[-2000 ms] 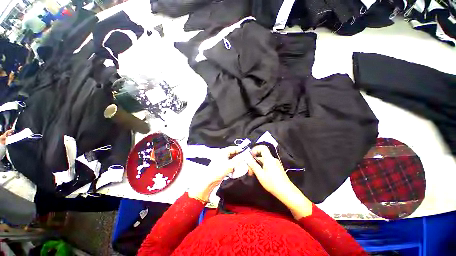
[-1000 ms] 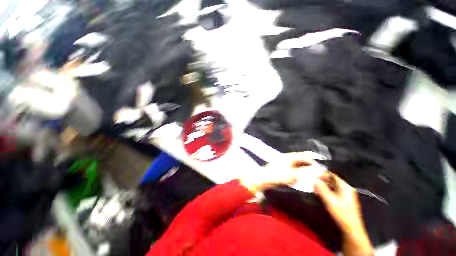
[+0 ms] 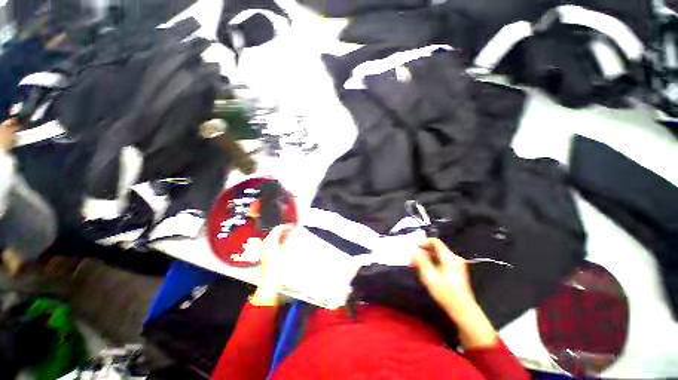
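Note:
A large black garment (image 3: 446, 156) lies spread in front of me, with white trim (image 3: 405, 236) near my right hand. My right hand (image 3: 438, 267) pinches the garment's edge at this trim. A thin pale thread (image 3: 491, 261) lies on the cloth to its right. My left hand (image 3: 273, 256) is at the near right rim of the red dish (image 3: 236, 254); its fingertips are overexposed, so I cannot tell if they hold anything. White bits and a dark flat rectangle (image 3: 275, 202) lie in the dish. No needle can be made out.
Black garments with white trim are heaped at left (image 3: 141, 96) and back right (image 3: 565, 63). A clear bag (image 3: 290, 133) and a cardboard tube (image 3: 236, 154) lie beyond the dish. A red plaid pad (image 3: 583, 319) is at right. Another person's hand (image 3: 9, 133) shows at far left.
My left hand has left the cloth and moved left to the dish. My right hand stays at the trim. The view swung left and partly back.

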